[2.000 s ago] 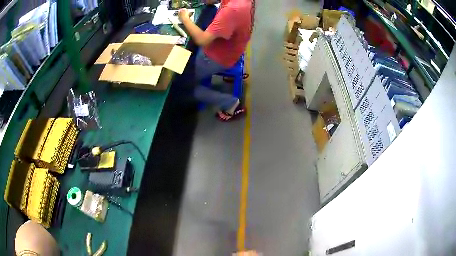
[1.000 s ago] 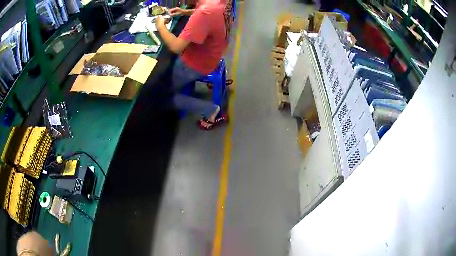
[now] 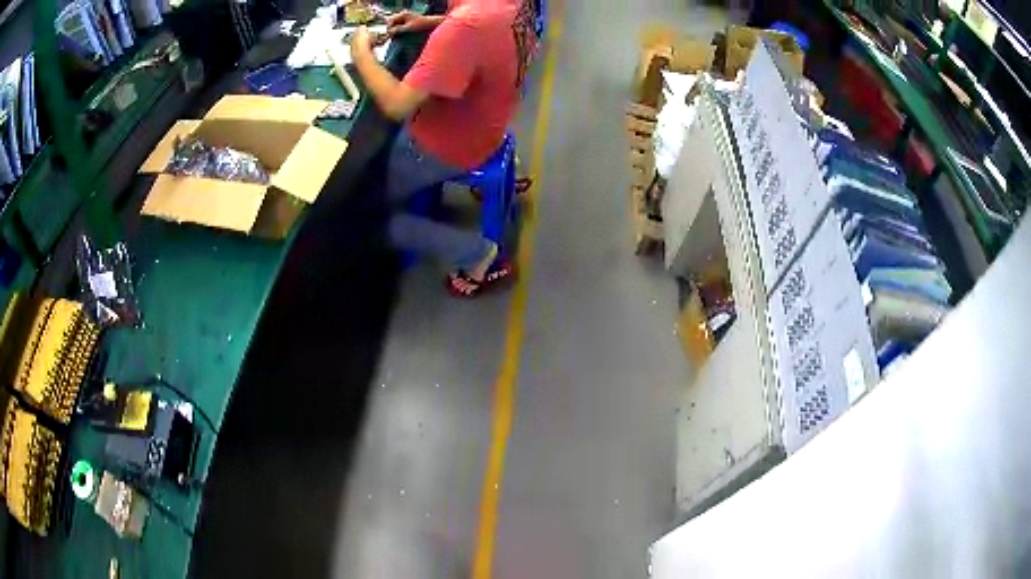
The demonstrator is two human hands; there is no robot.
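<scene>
Neither of my hands is in view. Nearest in front of me on the green bench (image 3: 209, 288), at the left, yellow boards (image 3: 45, 351) stand in upright rows. Beside them are a black box-shaped device (image 3: 153, 441) with a cable and a yellow piece (image 3: 137, 411). Below lie a green and white tape roll (image 3: 83, 480) and a small pale box (image 3: 120, 506). A pale handle tip (image 3: 114, 568) shows at the bottom edge. A dark translucent bag (image 3: 107, 283) with a white label lies farther up.
An open brown carton (image 3: 209, 204) with bags inside stands on the bench. Beyond it a person in a red shirt (image 3: 469, 79) sits on a blue stool (image 3: 497, 187). A yellow line (image 3: 509, 373) crosses the grey floor. A grey cabinet (image 3: 735, 418) and racked boards (image 3: 887, 249) are at the right.
The view has shifted, so the bench and its things sit farther left. The rounded skin-coloured shape at the bottom left and most of the pale handles have left the picture.
</scene>
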